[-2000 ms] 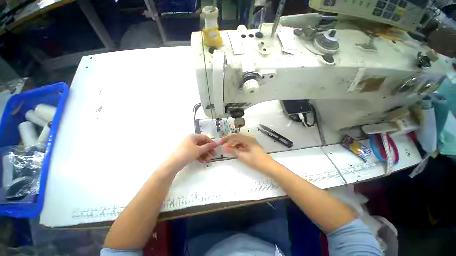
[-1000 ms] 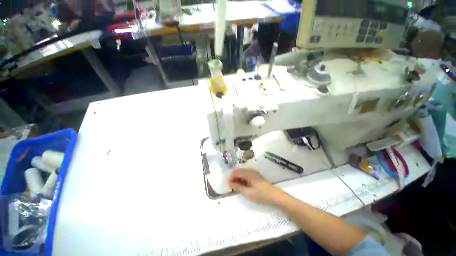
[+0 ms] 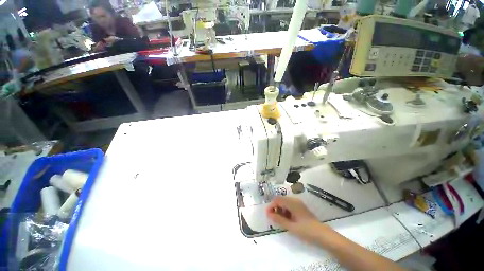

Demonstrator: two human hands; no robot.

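The cream-white sewing machine (image 3: 339, 129) stands on the white table. My right hand (image 3: 291, 216) is at the front of its needle area, over the shiny plate (image 3: 253, 193) left of the needle. The fingers are curled with the fingertips together; whether they hold something small cannot be told. My left hand is out of the picture. Dark thread snips (image 3: 330, 197) lie on the machine bed to the right of my hand. Two small round dark pieces lie between the needle area and the snips.
A blue basket (image 3: 96, 174) with white cones (image 3: 50, 201) and a clear bag stands left of the table (image 3: 175, 174). The control panel (image 3: 406, 50) is above the machine head. A black phone (image 3: 350, 170) lies behind the snips. A person (image 3: 114, 26) sits at a far table.
My left hand has left the picture. My right hand stays near the needle area. The view has tilted up and left, bringing the control panel and far tables further into view.
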